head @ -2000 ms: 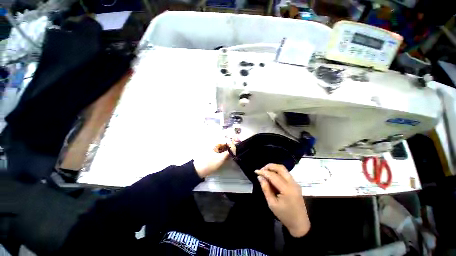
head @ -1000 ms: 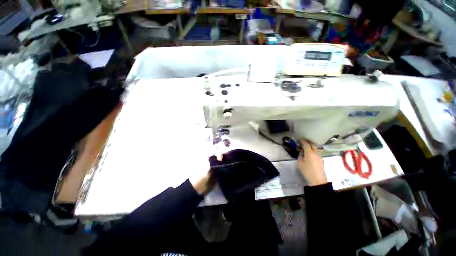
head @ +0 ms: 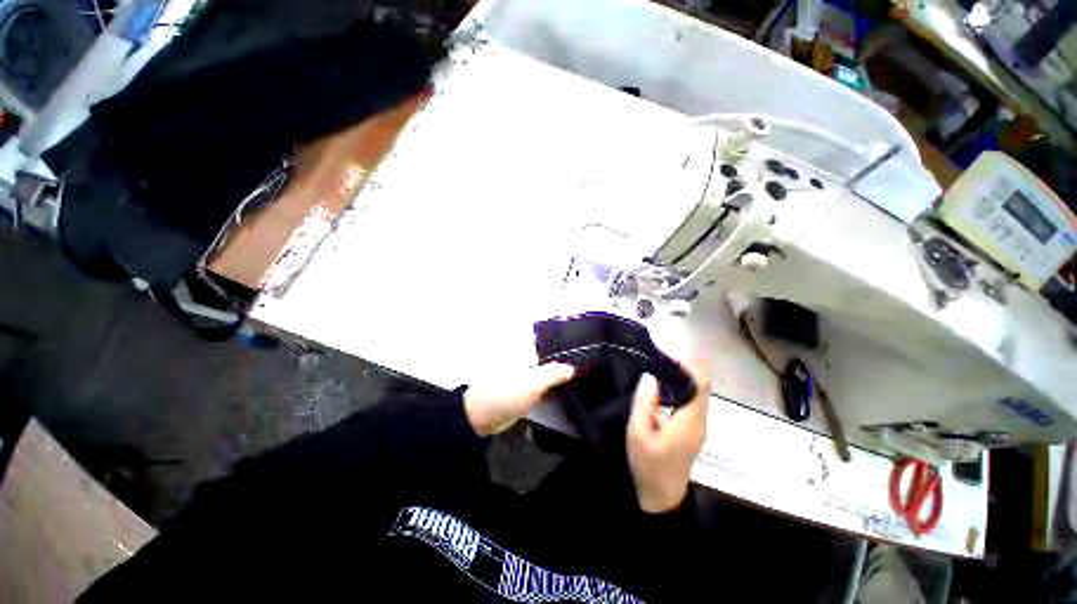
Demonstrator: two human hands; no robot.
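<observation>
A small black garment piece [head: 600, 345] with a curved band and a pale stitch line lies over the table's front edge, just in front of the needle area. My left hand [head: 516, 399] holds its left side. My right hand [head: 667, 442] holds its right side, thumb on top. The presser foot and needle [head: 626, 286] are behind the piece, with no cloth visible under them. The white sewing machine [head: 874, 271] stands to the right.
Dark snips [head: 797, 389] and a thin brownish stick [head: 833, 422] lie under the arm. Red-handled scissors [head: 916, 493] lie at the right table edge. A black cloth heap [head: 236, 106] is at the upper left. A control panel [head: 1010, 218] is at the upper right.
My right hand has left the snips, which now lie on the bed, and holds the garment piece's right side. The view has turned and shifted.
</observation>
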